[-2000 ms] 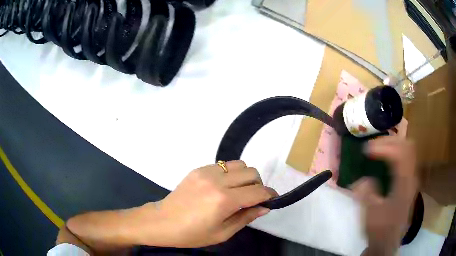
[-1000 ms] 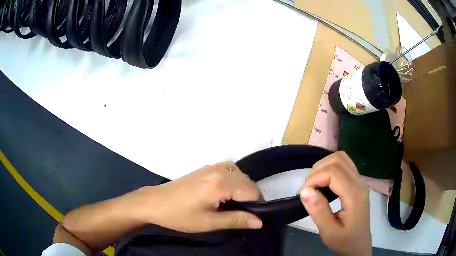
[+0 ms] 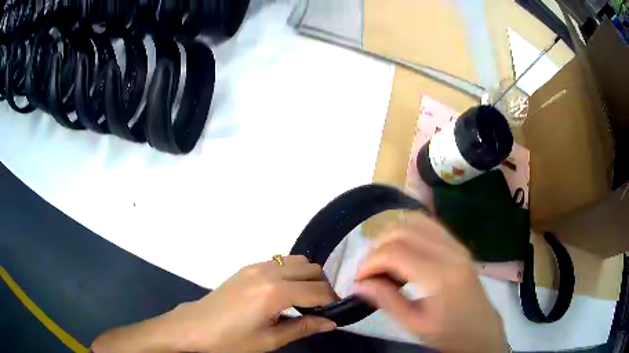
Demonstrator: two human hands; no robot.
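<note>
A wide black headband (image 3: 345, 215) is held in front of me, its arch up and its lower arm across my fingers. My left hand (image 3: 265, 307), with a gold ring, grips the lower arm. My right hand (image 3: 431, 283) is blurred, its fingertips at the same arm; whether it holds a tool is hidden. A jar with a black top and white label (image 3: 452, 153) stands on a pink printed sheet (image 3: 431, 114). A dark green folded cloth (image 3: 483, 214) lies beside the jar.
Rows of black headbands (image 3: 181, 96) stand at the upper left. A single black headband (image 3: 567, 279) lies at the right, near an open cardboard box (image 3: 569, 152). A thin stick (image 3: 527, 70) leans in a clear crinkly container (image 3: 512, 103) behind the jar. Grey sheets (image 3: 331, 19) lie at the far side.
My right hand came from the cloth area to the held headband and now sits blurred at its lower arm. The view has shifted, showing more headband rows and more of the box.
</note>
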